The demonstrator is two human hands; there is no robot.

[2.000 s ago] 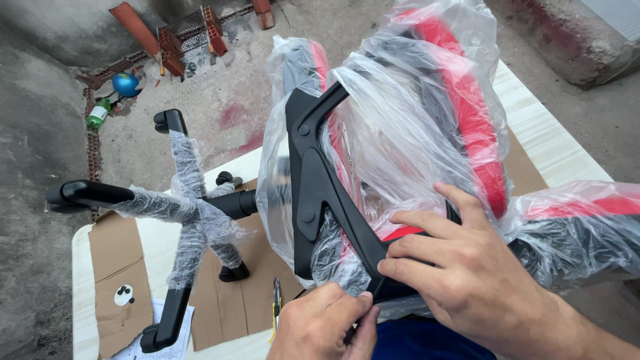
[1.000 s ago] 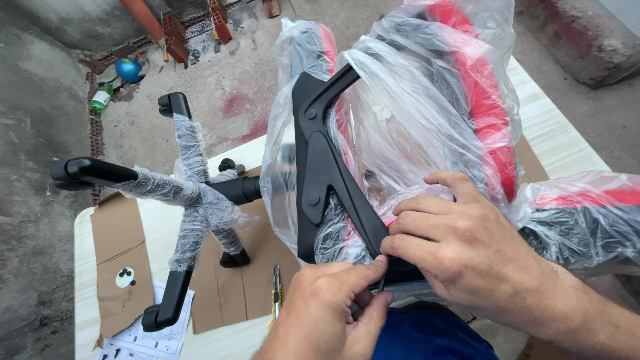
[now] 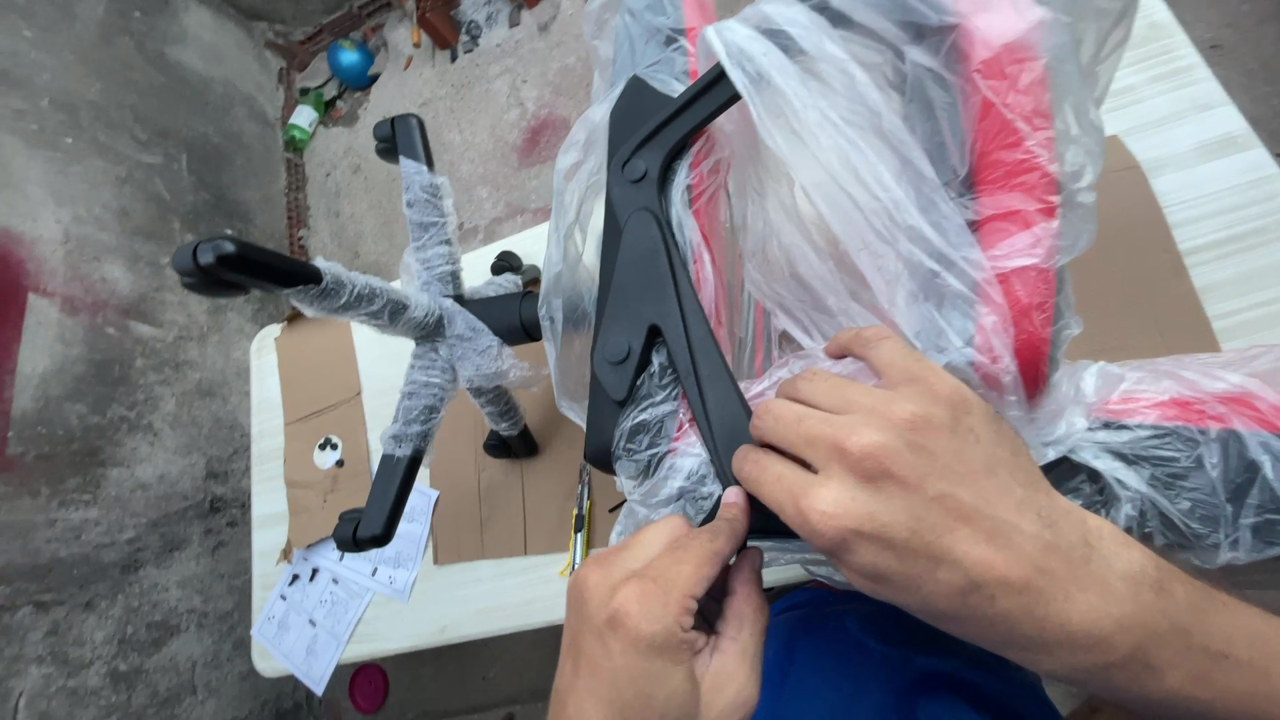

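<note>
An office chair lies on its side, its red and black cushions (image 3: 1015,200) covered in clear plastic. My left hand (image 3: 665,605) pinches at the lower end of the black plastic armrest (image 3: 640,240); what sits between its fingertips is hidden. My right hand (image 3: 890,470) rests its fingers on that same end of the armrest, thumb out of sight. To the left of the armrest, the five-star chair base (image 3: 440,330) stands on edge, its legs wrapped in plastic film and tipped with black casters.
Cardboard sheets (image 3: 480,500) lie on the white table (image 3: 500,595), with a utility knife (image 3: 580,520) near my left hand. Printed instruction sheets (image 3: 315,610) overhang the table's edge. A green bottle (image 3: 303,122) and a blue ball (image 3: 350,63) are on the ground by the wall.
My hands stay at the lower end of the armrest, with only small finger shifts. The view has moved somewhat.
</note>
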